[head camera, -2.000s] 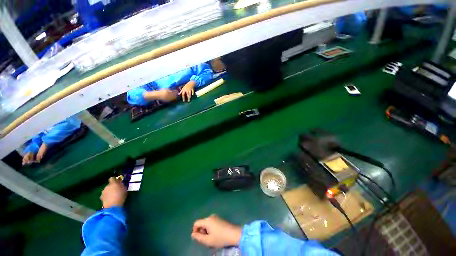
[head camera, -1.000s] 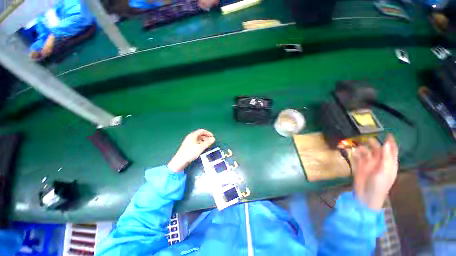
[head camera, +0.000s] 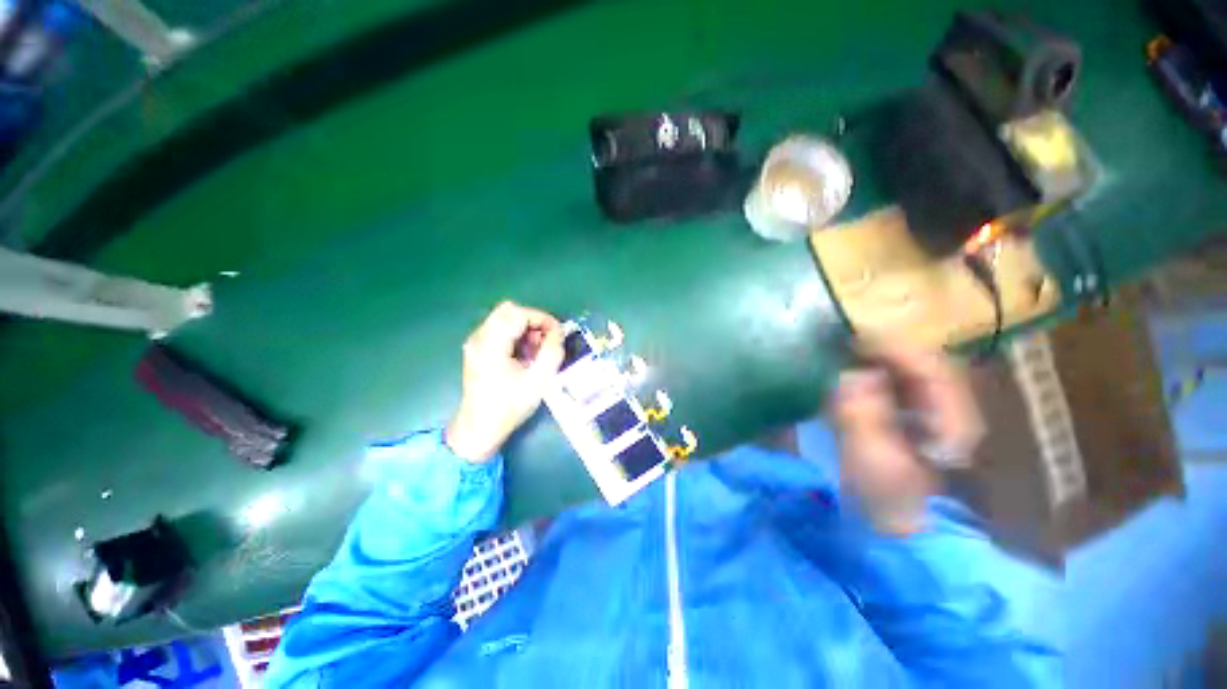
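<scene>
A slanting row of several display modules (head camera: 622, 421) lies on the green bench near its front edge, dark screens on white backing. Small orange-yellow flex tails (head camera: 658, 407) stick out on its right side. My left hand (head camera: 498, 377) is at the upper left end of the row, thumb and fingers curled together by the top module. Whether it grips the module or a thin wire is not clear. My right hand (head camera: 908, 424) is strongly blurred at the bench's front edge, right of the modules. Its fingers are bent, and what it holds cannot be made out.
A black fan (head camera: 666, 168) and a tape roll (head camera: 802, 189) stand beyond the modules. The soldering station (head camera: 949, 162), yellow sponge (head camera: 1047, 141) and cardboard sheet (head camera: 881, 276) are at right. A dark red-black bundle (head camera: 213, 407) and a black object (head camera: 139, 571) lie left. A white shelf post (head camera: 101, 294) stands upper left.
The view has tilted down. My left hand went from the far-left module row to the near modules. My right hand has moved from beside the station toward the bench's front edge.
</scene>
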